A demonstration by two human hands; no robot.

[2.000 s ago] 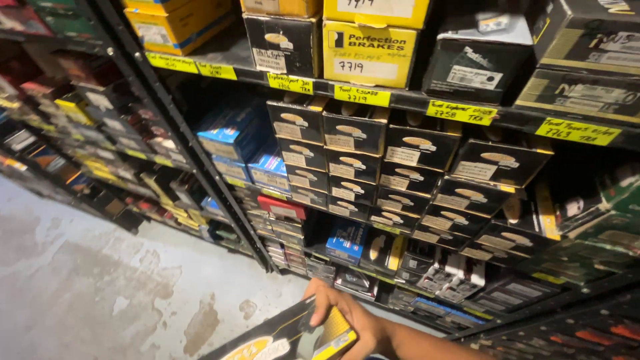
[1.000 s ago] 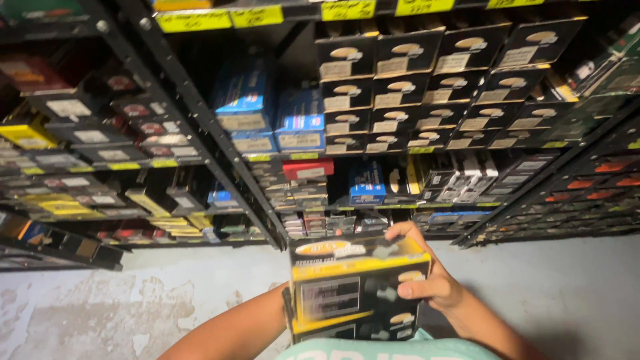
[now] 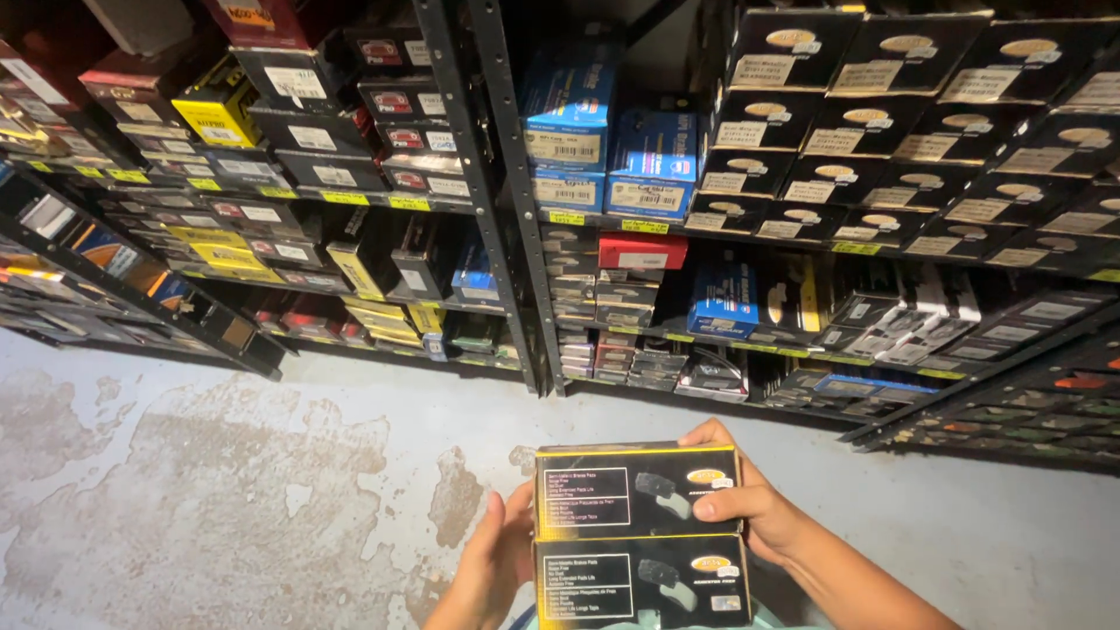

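Two black-and-yellow brake pad boxes lie edge to edge in front of my body, the upper one (image 3: 586, 534) touching the lower one (image 3: 586, 623). My right hand (image 3: 744, 503) grips the upper box at its right end, thumb on the printed face and fingers behind the far edge. At the left side of the boxes is my left hand (image 3: 503, 547), its thumb raised and apart from them; its other fingers are partly hidden behind the boxes, so their hold cannot be made out.
Black metal shelving (image 3: 516, 227) stands ahead, filled with boxed parts. Stacked black boxes (image 3: 840, 131) are at the upper right, blue boxes (image 3: 569, 114) beside them, and a red box (image 3: 643, 252) below. A slanted rack (image 3: 157, 280) is at the left. The floor (image 3: 219, 490) has worn patches.
The boxes now lie with their printed faces toward me; a second ago they were tilted. My left hand, out of view two seconds ago, is now visible beside them. The view has swung left and down.
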